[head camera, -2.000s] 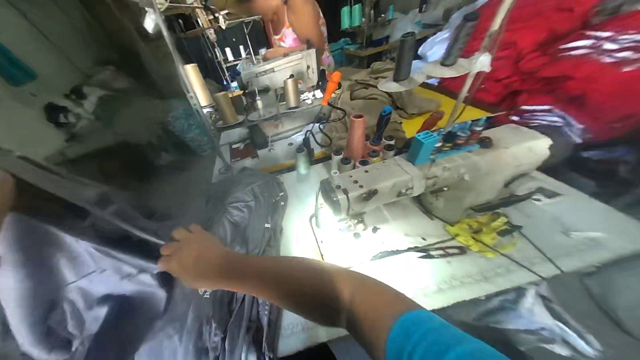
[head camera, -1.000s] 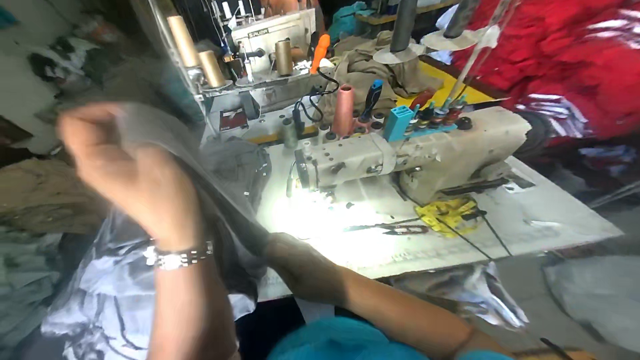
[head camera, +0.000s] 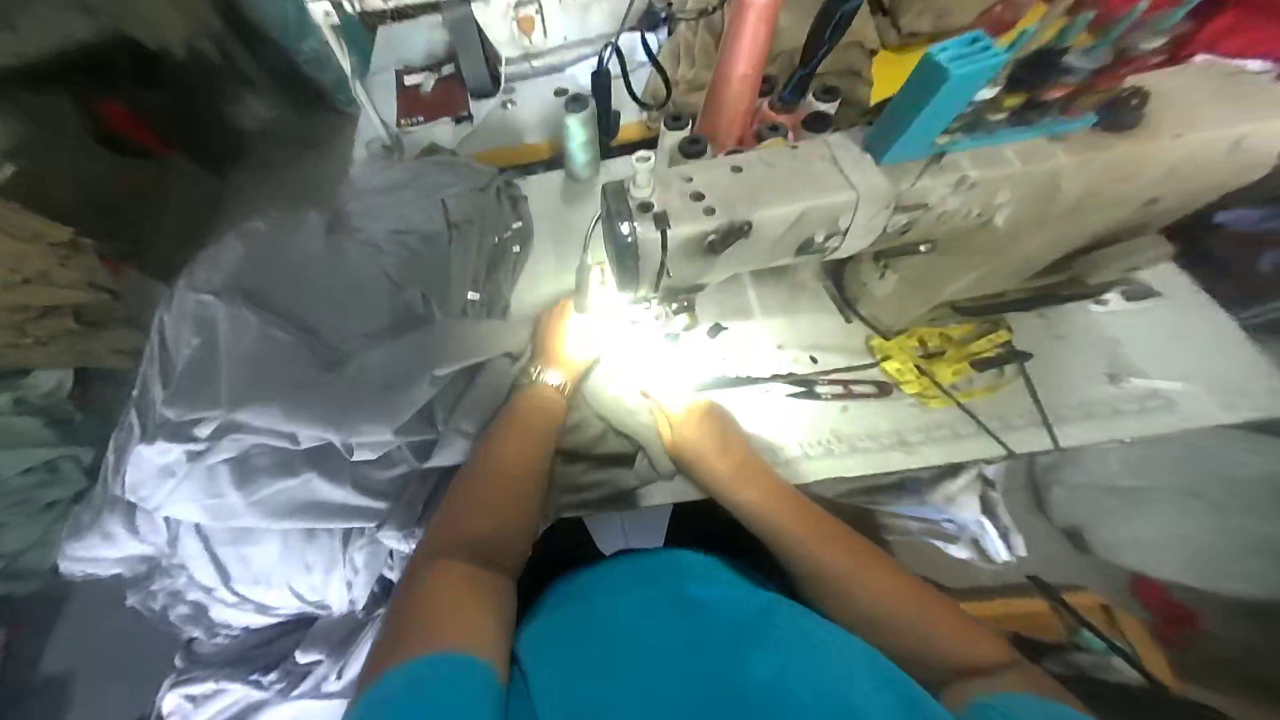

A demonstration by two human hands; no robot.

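A sewing machine (head camera: 780, 200) stands on a white table, its lamp glaring over the needle area. My left hand (head camera: 562, 340), with a metal bracelet at the wrist, lies on grey fabric (head camera: 625, 400) just left of and below the needle area. Lower and to the right, my right hand (head camera: 695, 430) holds the near edge of that fabric between thumb and fingers. Glare hides the needle and some fingertips. A large pile of grey garments (head camera: 330, 370) spreads at the left. Thread snips (head camera: 840, 389) and a yellow tangled item (head camera: 940, 362) rest right of my hands.
Behind the machine head stand a pale green thread spool (head camera: 580, 138) and a reddish cone (head camera: 738, 75). A blue plastic holder (head camera: 935, 95) sits on the machine arm. Thin dark cords (head camera: 965, 410) hang over the near edge of the white table (head camera: 1120, 405).
My left hand has come down from the raised fabric at the left to the needle area. My right hand is now on fabric at the table's near side. The view has tilted down.
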